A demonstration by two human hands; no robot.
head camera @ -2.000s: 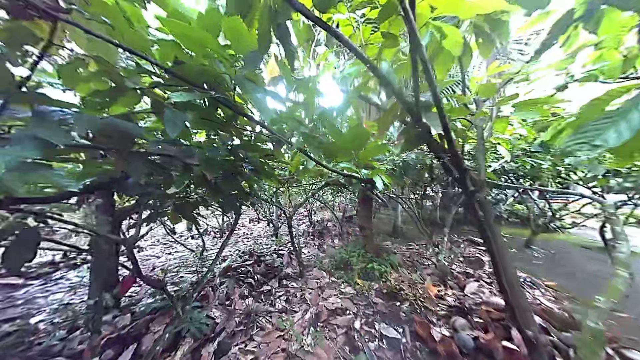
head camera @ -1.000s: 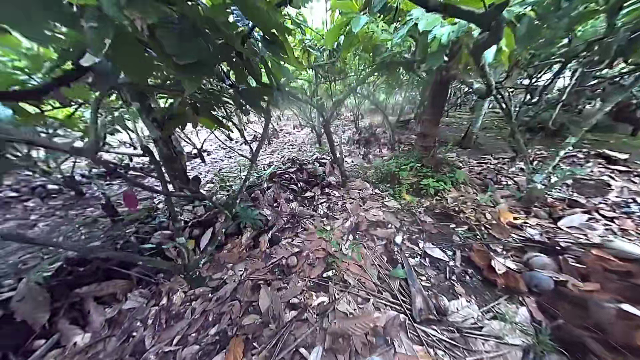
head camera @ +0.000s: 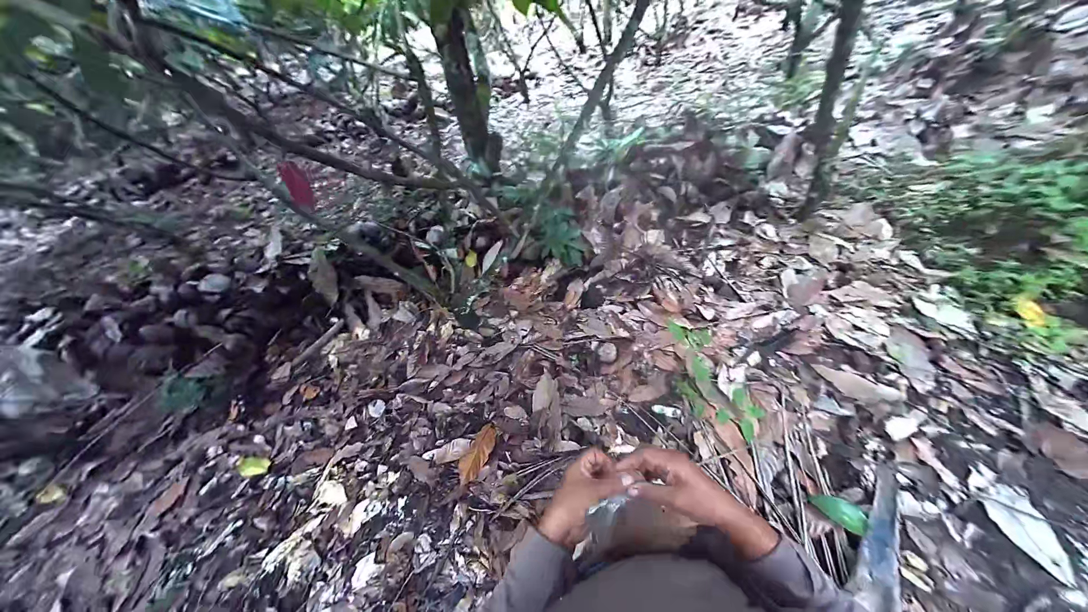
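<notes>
Low in the view, close to my body, my left hand (head camera: 586,493) and my right hand (head camera: 680,484) meet at the fingertips. Between and just below them hangs a small, pale, translucent thing (head camera: 608,510), perhaps thin plastic; blur hides what it is. The fingers of both hands are curled toward it. Grey-brown sleeves cover my forearms, and the front of my clothing shows under the hands. Dry leaf litter (head camera: 544,399) covers the ground beyond them.
Thin tree trunks (head camera: 463,85) and low bare branches (head camera: 340,161) stand ahead and to the left. A red leaf (head camera: 297,185) hangs at the left. Green undergrowth (head camera: 1003,221) grows at the right. A pale, stick-like thing (head camera: 880,535) lies at the lower right, by a green leaf (head camera: 840,513).
The view has tilted down strongly toward the ground. Both my hands, not seen in the earlier frames, are now in view together at the bottom.
</notes>
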